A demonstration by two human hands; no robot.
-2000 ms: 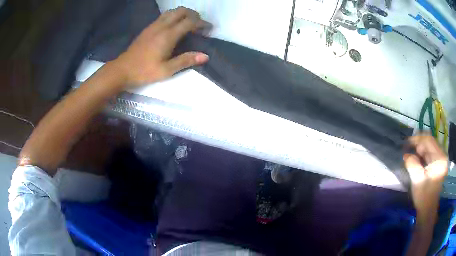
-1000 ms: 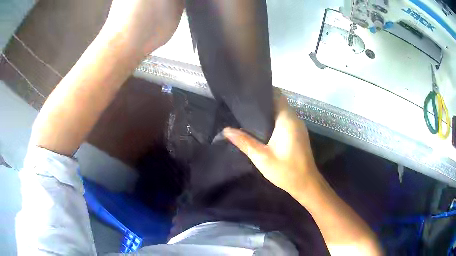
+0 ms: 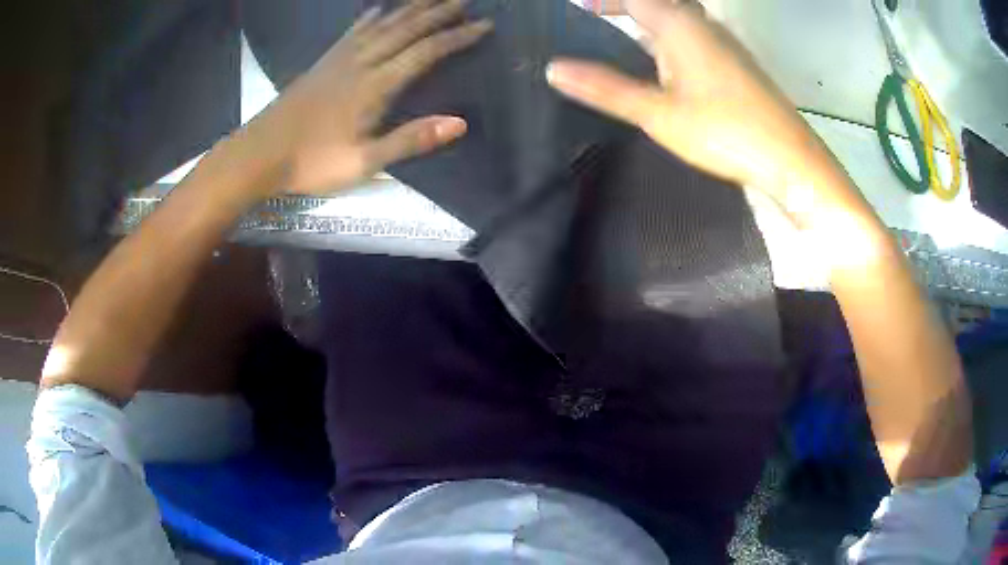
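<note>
Dark fabric panels (image 3: pixel 663 221) lie spread over the white table and hang over its front edge toward the lap, with a folded pointed piece in the middle. My left hand (image 3: pixel 370 105) rests flat on the fabric at upper left, fingers spread and thumb apart. My right hand (image 3: pixel 685 99) is on the fabric at upper centre right, fingers apart, its fingertips partly cut off by the top edge. Neither hand visibly pinches the cloth. A ridge runs down the fabric between the hands.
Scissors with green and yellow handles (image 3: pixel 920 132) lie on the table at upper right. A dark flat object (image 3: pixel 986 174) is beside them. A measuring strip (image 3: pixel 332 216) runs along the table's front edge. A blue plastic surface (image 3: pixel 238 513) shows at lower left.
The narrow hanging fabric is now spread wide across the table edge. My right hand has moved up and right and loosened its hold; my left hand is flat. The machine head has left view.
</note>
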